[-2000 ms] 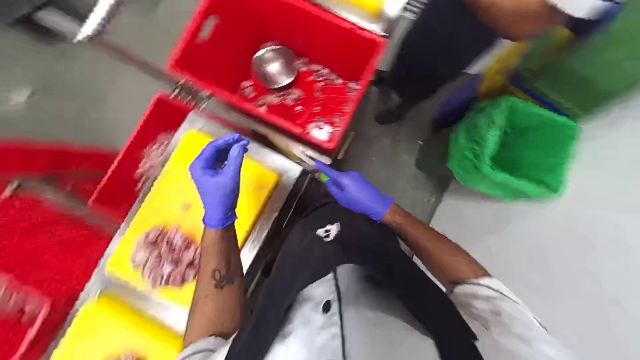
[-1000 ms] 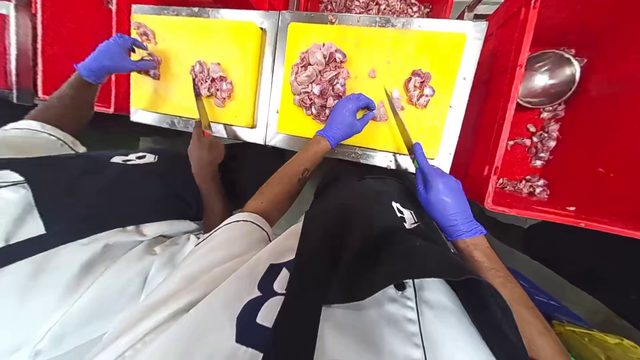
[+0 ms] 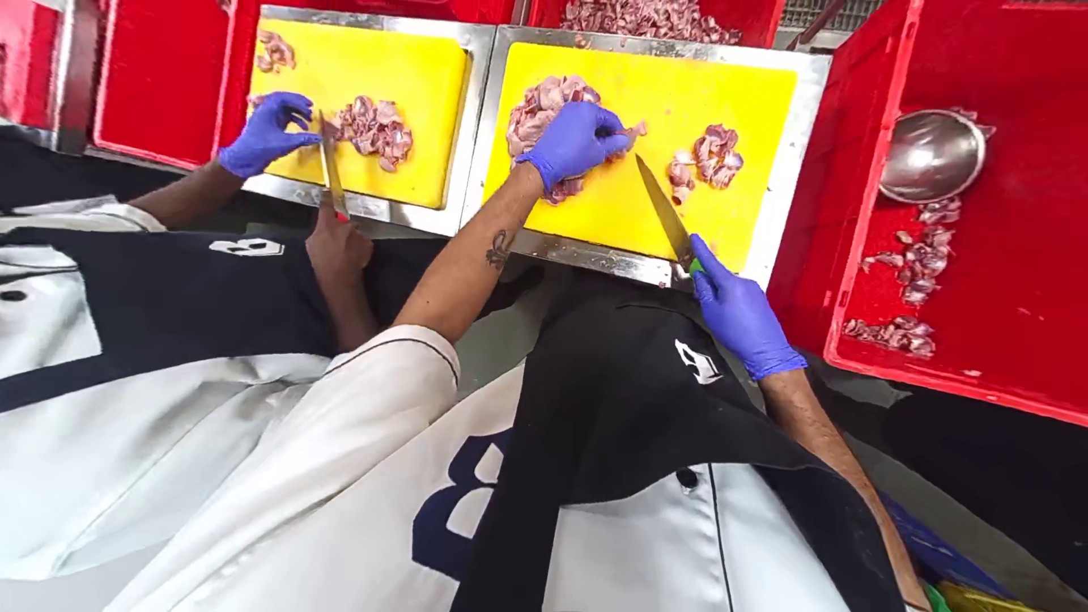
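Note:
My left hand (image 3: 575, 143), in a purple glove, pinches a small piece of raw meat (image 3: 631, 136) over the yellow cutting board (image 3: 595, 221). Under and beside it lies a large pile of meat pieces (image 3: 540, 110). My right hand (image 3: 738, 310), also gloved, holds a kitchen knife (image 3: 665, 208) by its green handle at the board's near edge, the blade angled up and left over the board with its tip just below the held piece. On the board's right side are a smaller pile of meat (image 3: 717, 156) and a few pieces (image 3: 681, 176) next to it.
At my left a co-worker holds a knife (image 3: 331, 170) and works on another yellow board (image 3: 425, 93) with meat. A steel tray (image 3: 786, 170) frames my board. On the right, a red crate (image 3: 1003, 280) holds a steel bowl (image 3: 933, 155) and scraps. More meat fills a red crate (image 3: 773, 21) behind.
The view has swung strongly since two seconds ago. Since one second ago, my left hand has moved up and over the large pile; my right hand still holds the knife.

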